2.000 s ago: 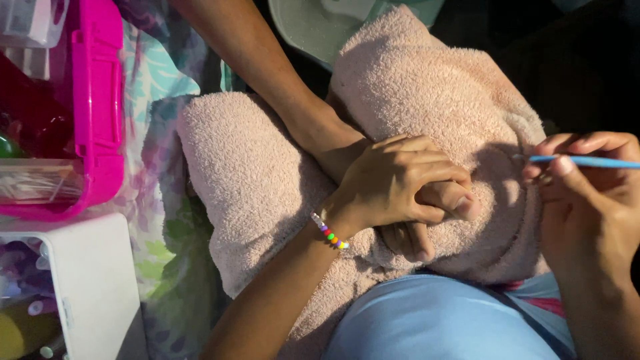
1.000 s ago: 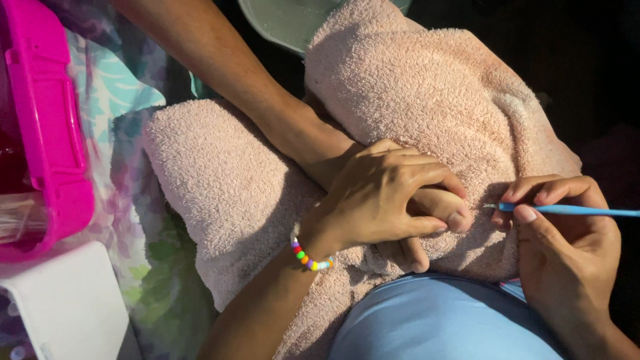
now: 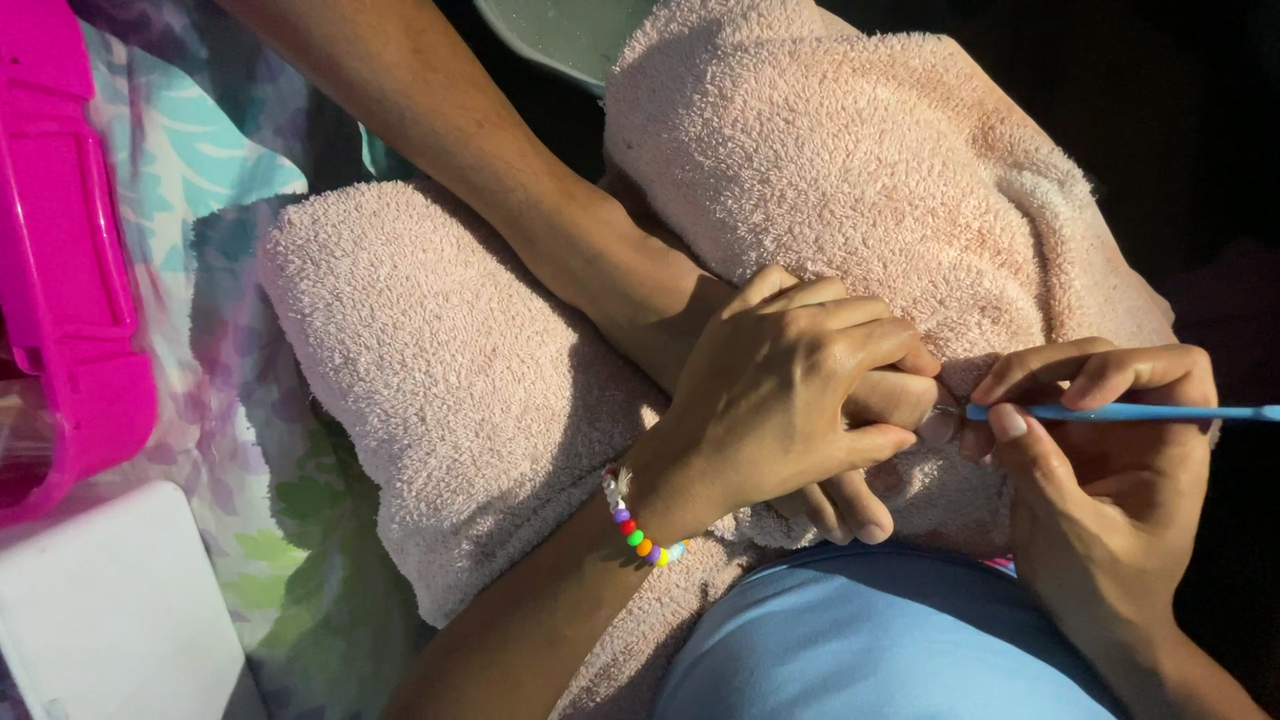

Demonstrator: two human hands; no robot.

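Note:
My left hand (image 3: 790, 390), with a beaded bracelet (image 3: 640, 535) at its wrist, is closed over the toes of another person's foot (image 3: 640, 290). The big toe (image 3: 893, 400) sticks out between my thumb and fingers, and smaller toes show below. Between thumb and fingertips, my right hand (image 3: 1100, 430) holds a slim blue-handled tool (image 3: 1150, 412). Its thin tip is at the big toe's nail; whether it touches cannot be told. The foot lies on a pink terry towel (image 3: 450, 370), and more of the towel is bunched beyond it.
At the left edge stand a bright pink plastic case (image 3: 95, 400) and a white box (image 3: 110, 610) on a flowered cloth (image 3: 270, 560). A grey basin (image 3: 570, 35) is partly visible at the top. Light blue fabric (image 3: 860, 640) covers my lap at the bottom.
My right hand has brought the blue tool left, up to the big toe's nail. My left hand keeps its hold on the foot.

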